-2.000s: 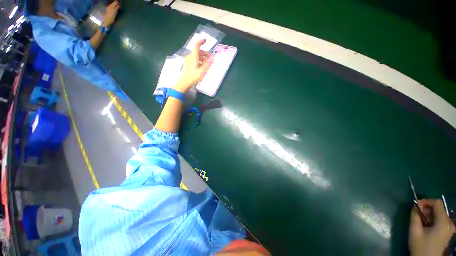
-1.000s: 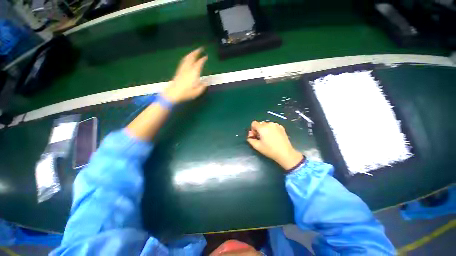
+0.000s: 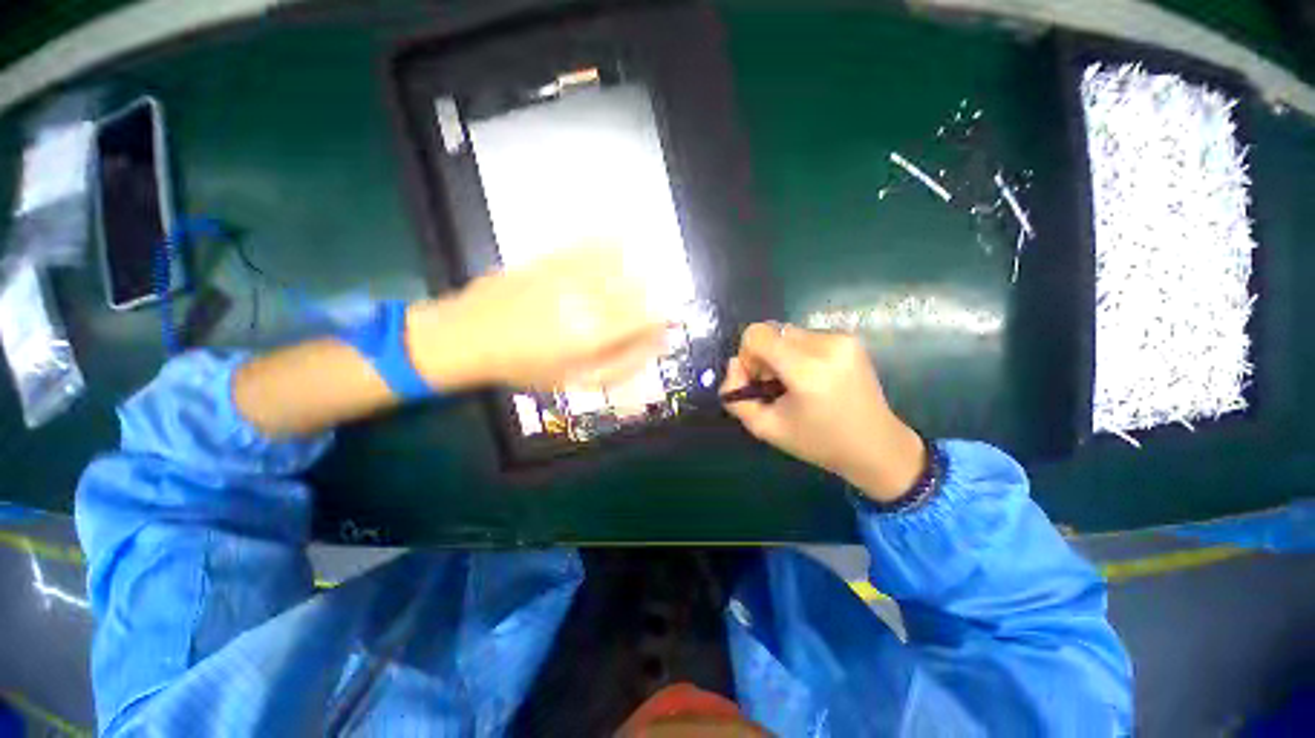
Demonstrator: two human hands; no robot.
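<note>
An opened tablet (image 3: pixel 570 173) with a large silver-grey plate lies in a black assembly tray (image 3: pixel 426 159) in front of me. Its circuit board (image 3: pixel 620 411) is at the end nearest me. My left hand (image 3: pixel 570 320) is blurred and lies over the lower part of the plate; its fingers reach the board's upper edge, and whether it holds anything cannot be told. My right hand (image 3: pixel 811 392) is at the tray's right edge, closed on a thin dark tool (image 3: pixel 753 391) that points left at the board's right end.
A black-edged parts tray heaped with white strips (image 3: pixel 1171 252) is on the right. Loose strips (image 3: pixel 920 176) lie left of it. A smartphone (image 3: pixel 131 202), plastic bags (image 3: pixel 39 339) and a coiled blue cord (image 3: pixel 166 281) are on the left.
The tray with the tablet is now on the bench in front of me. My left hand has come back from the conveyor side onto the tablet. My right hand is now beside the board.
</note>
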